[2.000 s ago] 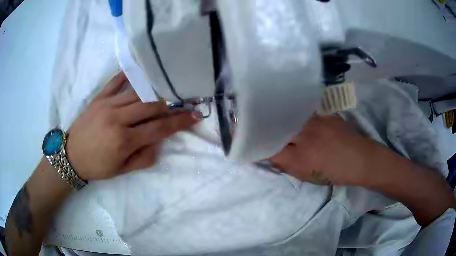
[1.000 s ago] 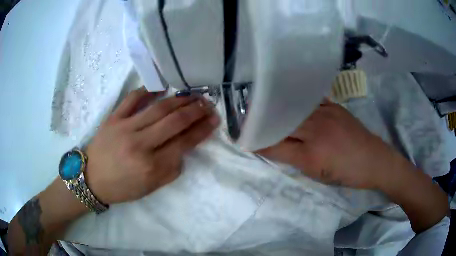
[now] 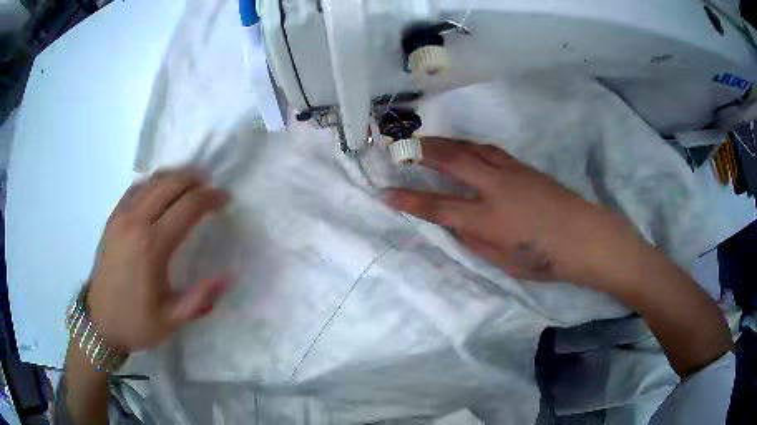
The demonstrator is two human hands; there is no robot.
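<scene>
An off-white garment panel point(image 3: 332, 290) covers the table under the sewing machine head point(image 3: 357, 50). A thin dark seam line or thread runs down it towards the wearer. The presser foot area point(image 3: 350, 143) sits on the cloth. My left hand point(image 3: 158, 257), with a metal watch band, is blurred over the cloth's left part; its fingers are apart and I cannot tell whether it touches cloth. My right hand point(image 3: 506, 207) lies spread and flat on the cloth right of the needle area, fingertips near the cream knob point(image 3: 406, 150). It grips nothing.
The machine arm with blue JUKI lettering point(image 3: 734, 80) crosses the top right. A second cream knob point(image 3: 429, 60) is on the head. Orange-yellow handles point(image 3: 725, 163) lie at the right edge. The white table point(image 3: 66, 199) shows at left. Dark clothing shows below right.
The machine head appears higher in view, and more of its arm shows. My left hand has moved left, away from the needle area, and opened. My right hand has spread out.
</scene>
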